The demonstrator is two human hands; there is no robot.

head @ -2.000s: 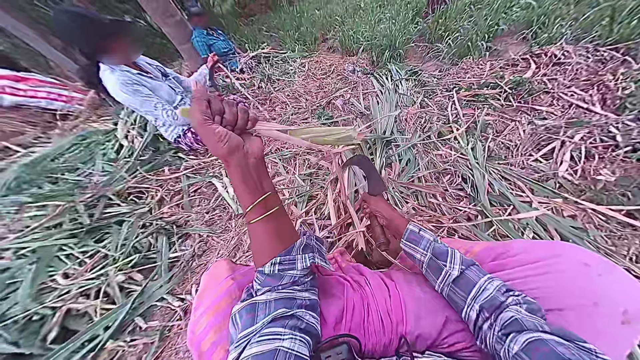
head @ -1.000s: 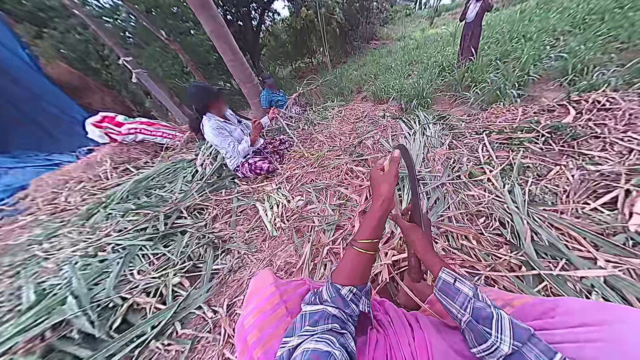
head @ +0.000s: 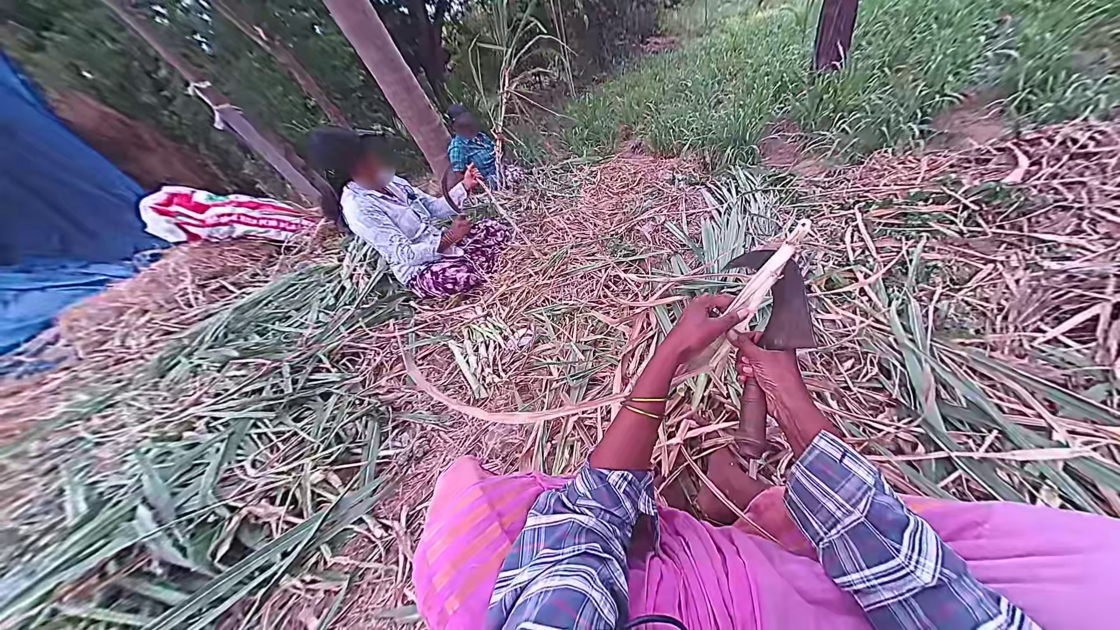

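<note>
A pale, leaf-wrapped plant stalk (head: 770, 273) slants up and to the right from my left hand (head: 703, 327), whose fingers grip its lower part. A long dry leaf strip (head: 516, 417) trails leftward below that wrist. My right hand (head: 774, 372) is closed on a sickle with a wide, curved dark blade (head: 790, 306); its wooden handle (head: 752, 420) points down below the palm. The blade stands behind and right of the stalk, and its curved tip passes behind it. My two hands are close together; whether the right fingers also touch the stalk is unclear.
Short cut stalks (head: 479, 354) lie on dry leaf litter ahead. Long green leaves (head: 219, 455) cover the ground at left. One person (head: 398, 223) sits nearby with a curved tool, another (head: 472, 153) farther back. A wooden pole (head: 394, 79) and a blue tarp (head: 66, 175) stand behind.
One second ago both hands were at the upright sickle; now the pale stalk shows raised in my left hand, and the blade has tilted. The view has swung since the first frame.
</note>
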